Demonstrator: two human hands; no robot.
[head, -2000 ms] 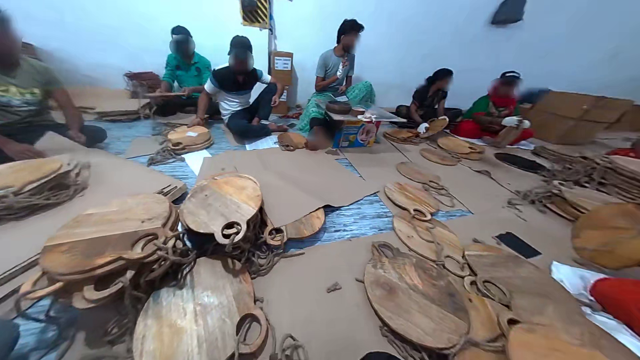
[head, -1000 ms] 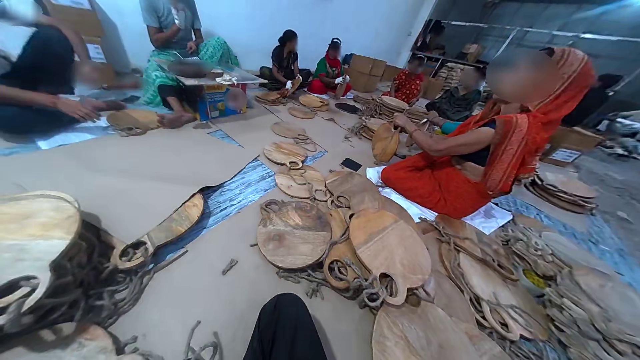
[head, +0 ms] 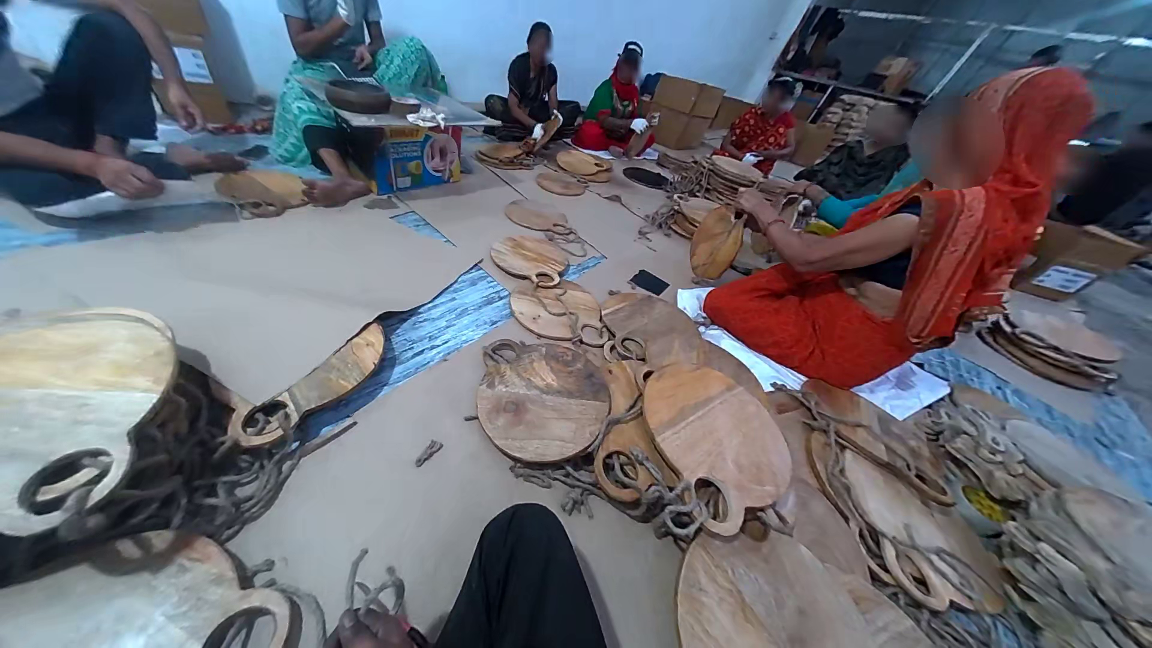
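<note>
At the bottom edge, my left hand point(head: 367, 630) shows only in part, its fingers closed around a thin grey-brown rope point(head: 376, 587) whose loops stand up above them. Just left of it lies a pale round wooden board point(head: 117, 589) with a ring-shaped handle. Another wooden board point(head: 81, 387) rests higher up over a dark tangle of rope point(head: 202, 459). Beyond my hand, a narrow wooden board point(head: 337, 369) with a ring handle leans partly over the blue floor sheet. My right hand is out of the picture.
My knee point(head: 531, 576) in black cloth rises beside my hand. Overlapping wooden boards point(head: 715, 432) with ropes spread to the right. A person in red point(head: 837, 315) sits beyond them, handling a board point(head: 717, 243). Other seated people, a printed box point(head: 418, 160) and cartons point(head: 688, 108) line the back.
The view has swung right since the oldest frame. My left hand has come into sight at the bottom edge, at the rope; one second ago no hand showed there.
</note>
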